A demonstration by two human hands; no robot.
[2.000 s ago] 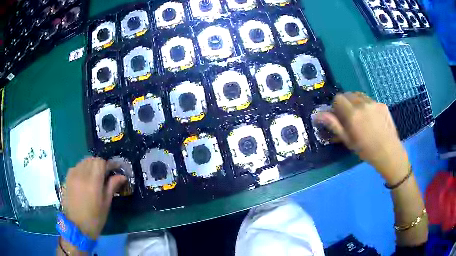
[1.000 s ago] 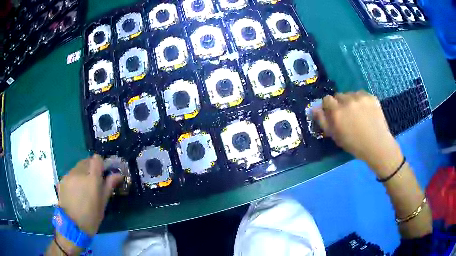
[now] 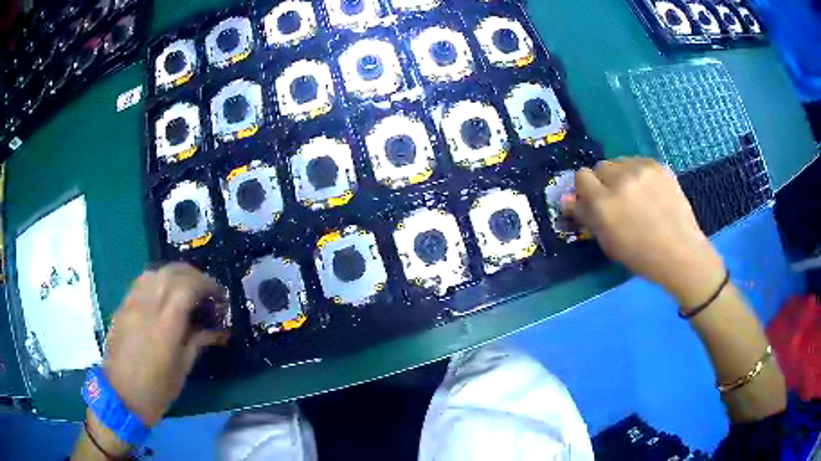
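Note:
A large glossy black tray (image 3: pixel 360 315) lies in front of me with rows of silver-white electronic modules (image 3: pixel 430 245) with dark round centres and orange-gold edges. My left hand (image 3: pixel 160 333) is over the module at the near left corner, fingers bent and blurred, covering most of it. My right hand (image 3: pixel 635 216) is at the module at the near right corner (image 3: pixel 563 203), thumb and fingertips together at its right side. Whether either hand pinches a small part cannot be seen.
A clear gridded sheet (image 3: pixel 689 112) with dark pieces in its near part lies at the right. A white sheet (image 3: pixel 58 288) lies at the left. Other module trays stand at back left (image 3: pixel 67 67) and back right (image 3: pixel 707 22). A small label (image 3: pixel 129 99) lies beside the tray.
The view has shifted a little, so the tray sits slightly further left and higher. My left fingers have moved and closed more over the corner module. My right hand stays at its module.

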